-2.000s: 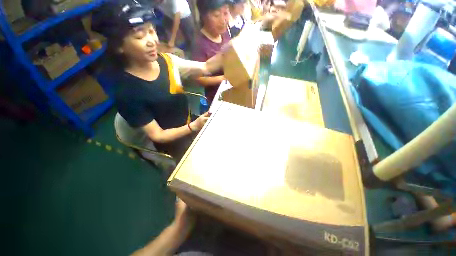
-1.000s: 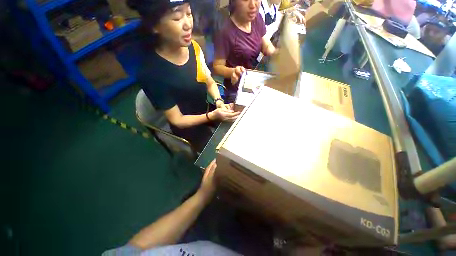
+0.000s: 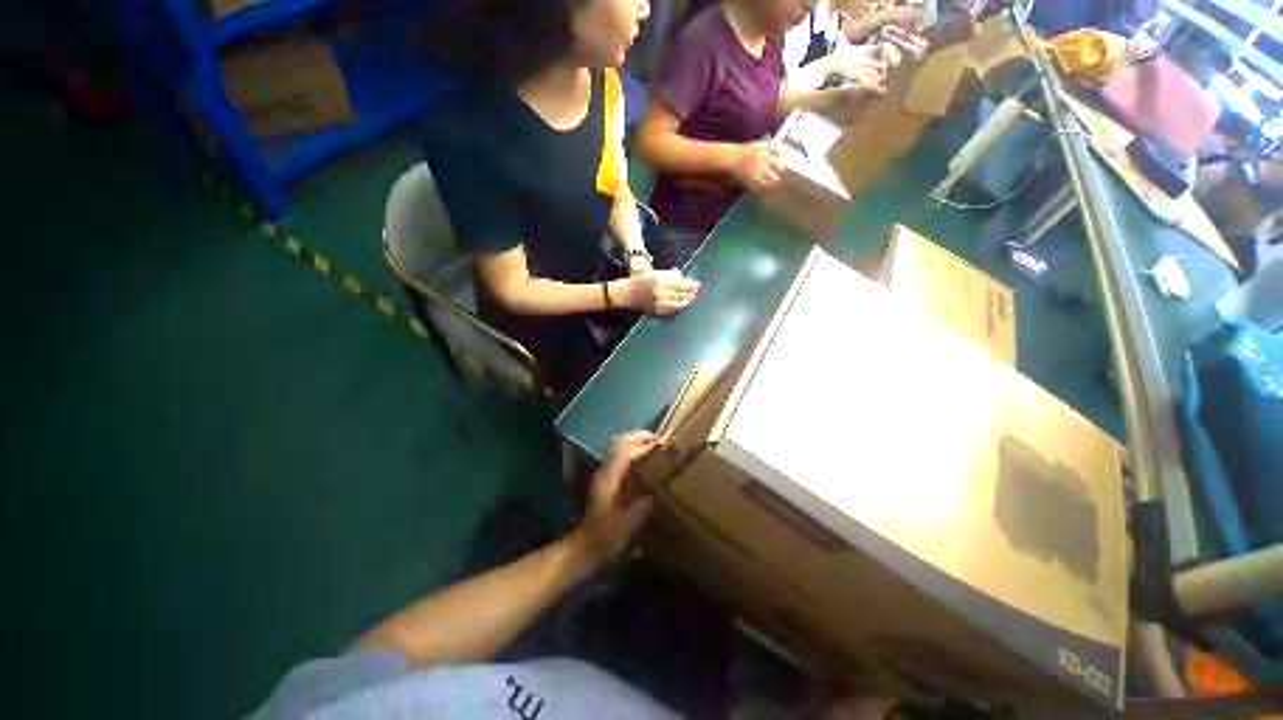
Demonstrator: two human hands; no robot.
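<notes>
A large brown product carton [image 3: 901, 422] with a dark printed picture and "KD-C02"-like code fills the front right, tilted at the green bench's near end. More cardboard shows beneath its lid edge; how many cartons there are is unclear. My left hand [image 3: 616, 495] is pressed on the carton's left end, fingers by a narrow raised cardboard edge [image 3: 683, 401]. My right hand cannot be made out; the carton and the picture's bottom edge hide that area. Another brown carton [image 3: 954, 293] lies on the bench just behind.
The green bench [image 3: 633, 373] runs away to the upper right. A seated person in black [image 3: 542, 183] rests hands at its edge; a person in maroon [image 3: 718, 106] handles an open box [image 3: 809, 162]. Metal rail [image 3: 1112, 281] and blue plastic bag [image 3: 1245, 422] at right. Blue rack [image 3: 260, 162] upper left.
The carton has moved right in view and turned. My left hand shows more fully at its end. The open box has gone from beside the person in black to the person in maroon.
</notes>
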